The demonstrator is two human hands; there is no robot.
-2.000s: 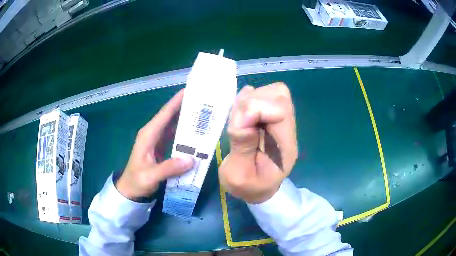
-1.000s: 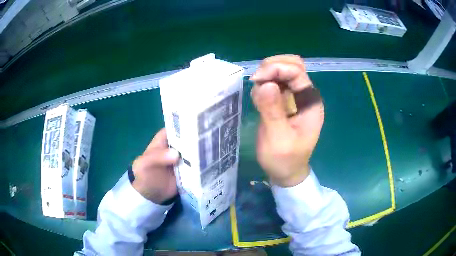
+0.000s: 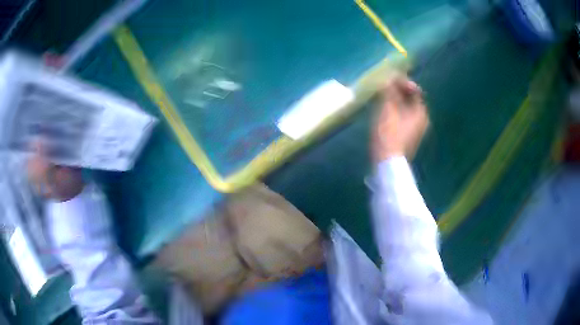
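Observation:
A printed white carton [image 3: 82, 120] is at the left, blurred, held by my left hand [image 3: 56, 174] at its lower side. My right hand [image 3: 402, 117] is over the front edge of the bench, near the right corner of the yellow outline. Its fingertips are bent together, but blur hides whether anything is between them. A white paper strip [image 3: 316, 109] lies along the near yellow line, between the hands.
Yellow tape [image 3: 166, 108] marks a rectangle on the green bench [image 3: 273, 51]. Small white flecks lie inside it. Blurred white cartons show at the lower left. My lap is below the bench edge. A blue and white object is at the top right.
The view has swung down and to the right. The carton now shows at the far left in my left hand. My right hand has moved away from the carton to the bench's front edge.

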